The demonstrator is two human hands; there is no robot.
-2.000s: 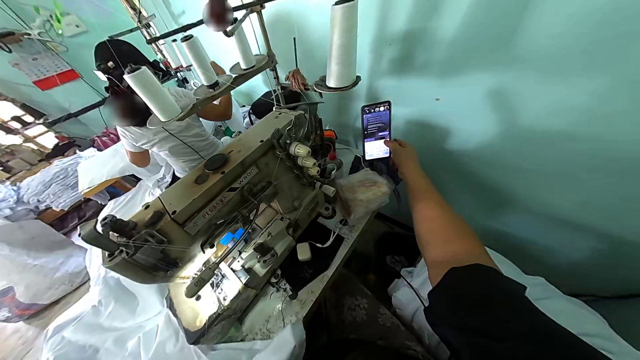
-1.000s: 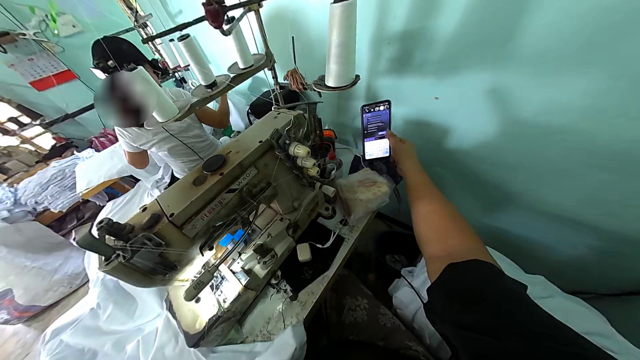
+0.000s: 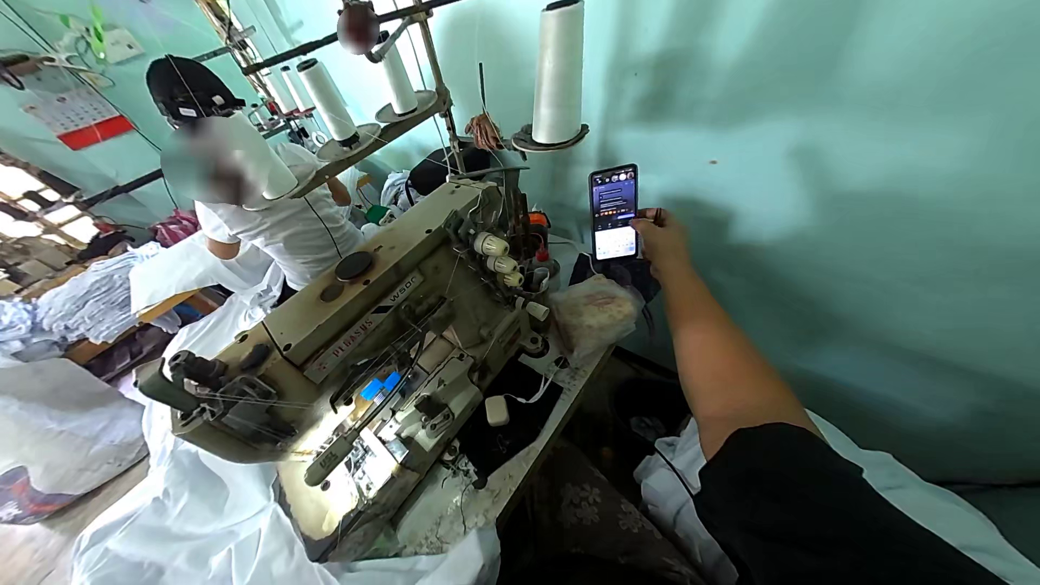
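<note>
My right hand (image 3: 661, 236) reaches out to a smartphone (image 3: 614, 213) that stands upright near the green wall, its screen lit. The thumb or a finger is at the screen's right edge; whether the hand bears any of the phone's weight cannot be told. My left hand is out of view. Left of the phone is a Pegasus industrial sewing machine (image 3: 366, 292), its needle area lit. White fabric (image 3: 211, 504) lies around its front end. A clear plastic bag (image 3: 597, 313) rests on the machine table below the phone.
White thread cones (image 3: 559, 77) stand on a rack above the machine. A person in a white shirt (image 3: 280, 231) and dark cap works beyond it. A small white box (image 3: 496, 410) sits by the table edge (image 3: 561, 431). More white cloth (image 3: 674, 479) lies below my arm.
</note>
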